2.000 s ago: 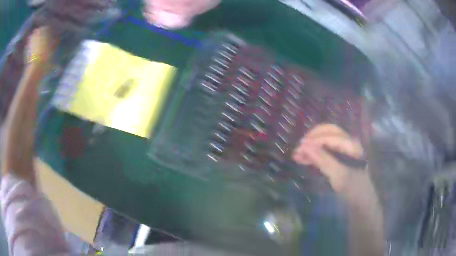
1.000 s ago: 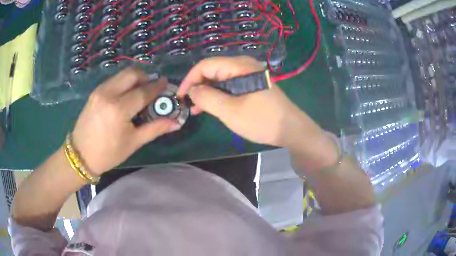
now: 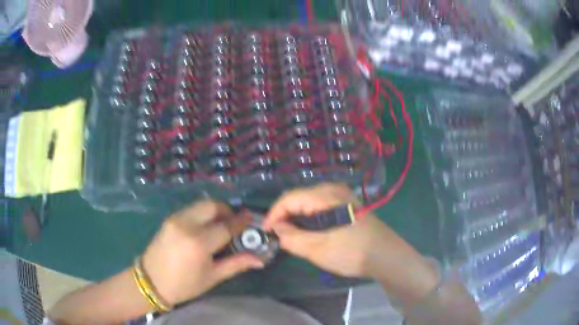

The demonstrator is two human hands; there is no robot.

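Note:
My left hand (image 3: 197,244) grips a round fixture (image 3: 252,239), silver with a pale centre ring, near the mat's front edge. My right hand (image 3: 330,235) holds a black wired hand tool (image 3: 322,219), with a red cable (image 3: 406,146) leaving its end. My right fingertips meet the fixture's right side; what lies between them is hidden. The main blister tray (image 3: 108,190) lies just beyond my hands, with many rows of small dark shiny components (image 3: 222,133) and thin red leads.
A yellow notepad (image 3: 63,149) with a pen (image 3: 52,146) is at left. A pink fan (image 3: 57,28) stands upper left. Another clear blister tray (image 3: 489,190) is at right, and stacked trays with white blocks (image 3: 432,51) are upper right.
Since one second ago, the view has shifted, so hands, fixture and trays appear lower and more of the main tray shows. Both hands still hold the fixture and the tool.

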